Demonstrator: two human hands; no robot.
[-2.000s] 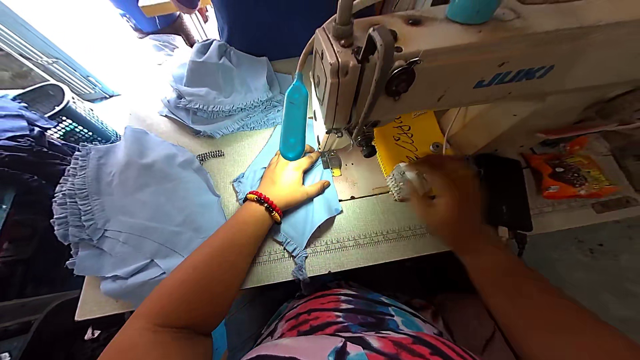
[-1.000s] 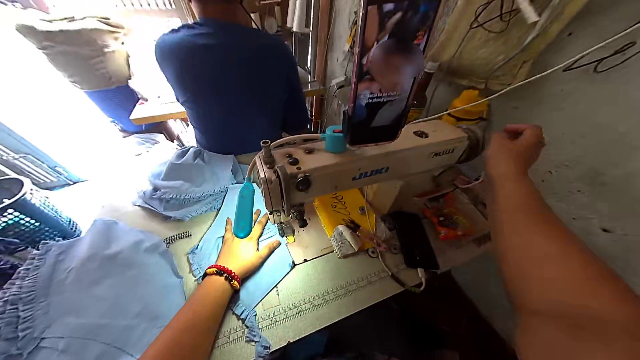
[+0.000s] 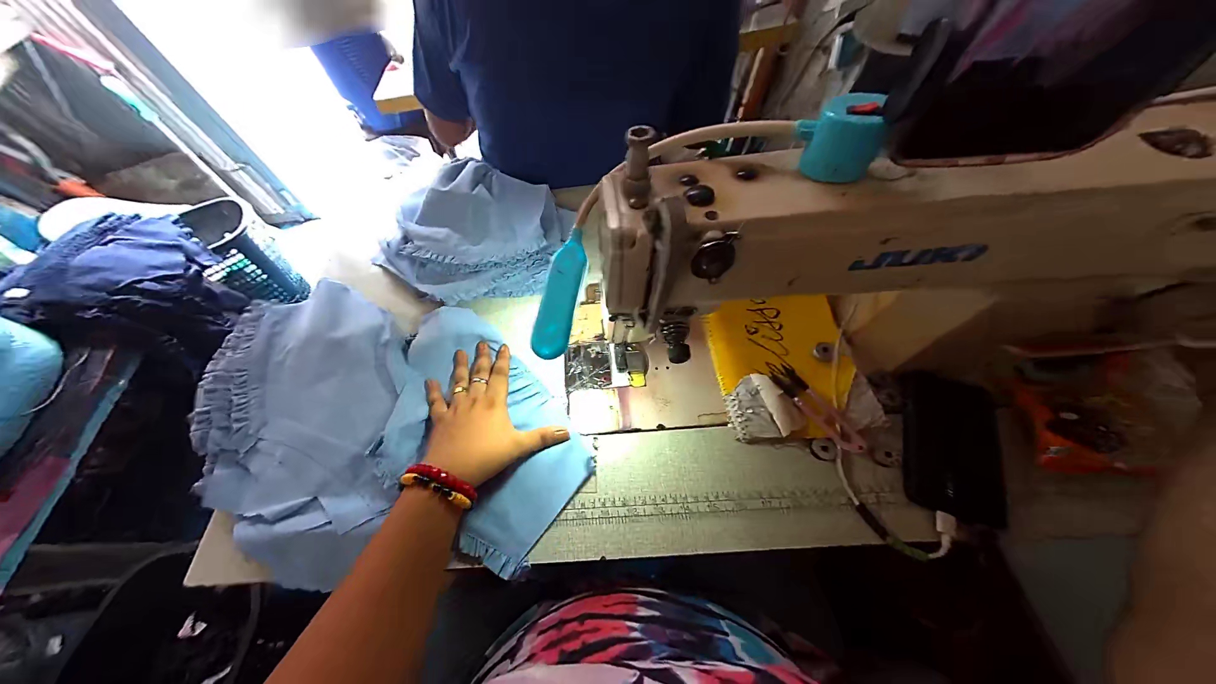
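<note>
My left hand lies flat with fingers spread on a light blue fabric piece with gathered edges, left of the needle area of a Juki sewing machine. The presser foot stands to the right of the cloth, apart from it. A teal lamp hangs beside the machine head. Of my right arm only a blurred part shows at the right edge; the hand is out of view. More light blue ruffled pieces lie under and left of my left hand, and another pile lies behind.
Right of the needle are a yellow cloth with writing, thread snips, a black phone with a cable and a snack packet. A plastic basket and dark blue clothes stand left. A person in dark blue is beyond the table.
My left hand and the cloth under it have moved left, away from the needle. My right hand, raised near the machine's handwheel a second ago, has left the view. The view has tilted down.
</note>
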